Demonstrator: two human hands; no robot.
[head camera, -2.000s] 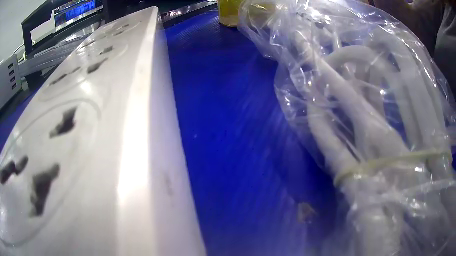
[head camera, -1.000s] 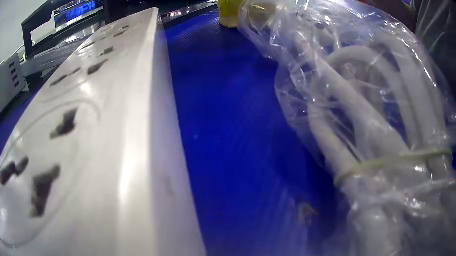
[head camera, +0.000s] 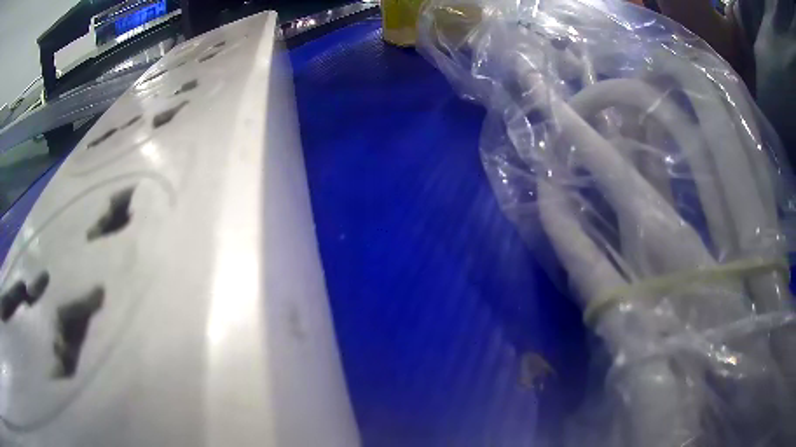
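Note:
A long white power strip (head camera: 183, 262) with dark socket holes runs from the lower left up to the top, very close to the camera. A white cord bundle (head camera: 628, 183) in a crinkled clear plastic bag (head camera: 515, 166) lies on the right. A pale yellow-green band (head camera: 681, 285) circles the bundle. Strip and bag are apart, on a bright blue ribbed surface (head camera: 393, 227). Neither of my hands can be made out in the picture.
A small yellow object (head camera: 399, 21) is at the bag's top end. A dark-framed device with a blue lit display (head camera: 129, 21) stands behind the strip at the upper left. A dark, unclear shape (head camera: 772, 61) is at the upper right edge.
The small white block with dark slots at the left edge has gone out of view. The blurred background at the upper right has shifted. Strip and bagged cord have not moved.

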